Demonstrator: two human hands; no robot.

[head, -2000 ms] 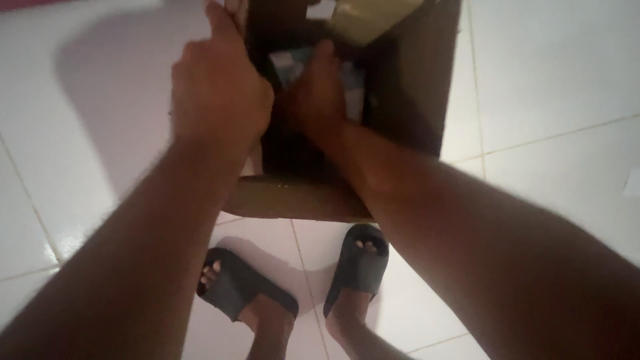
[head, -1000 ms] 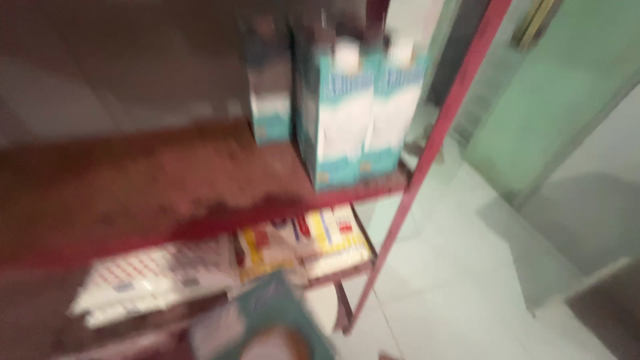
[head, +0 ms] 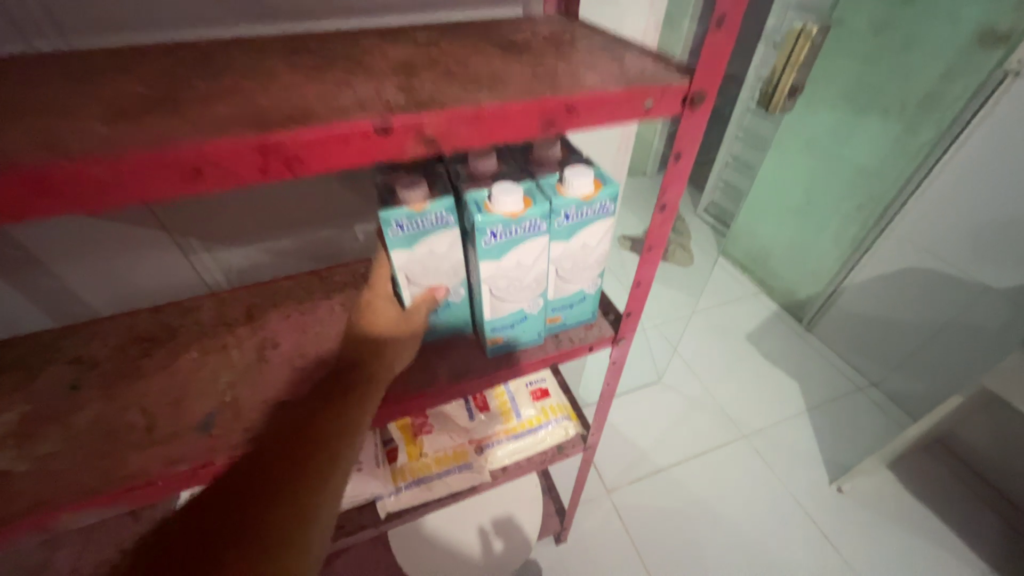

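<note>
My left hand (head: 396, 316) grips a teal and white beverage carton (head: 424, 248), thumb across its front and fingers along its left side. The carton stands upright on the middle shelf (head: 200, 360) of a red metal rack. Right beside it are a carton with a white screw cap (head: 512, 272) and a similar carton (head: 580, 248) near the rack post. More cartons stand in shadow behind them, their lower parts hidden. My right hand is not in view.
The upper shelf (head: 336, 80) overhangs the cartons. Printed plastic packages (head: 488, 424) lie on the lower shelf, above a round white lid or surface (head: 472, 528). A red upright post (head: 664, 216) bounds the rack's right side; a green door (head: 872, 136) stands beyond.
The view has swung from a cardboard box on the floor to the rack. A carton held low in front of the rack one second ago is gone from there; my left hand is now at the shelved cartons.
</note>
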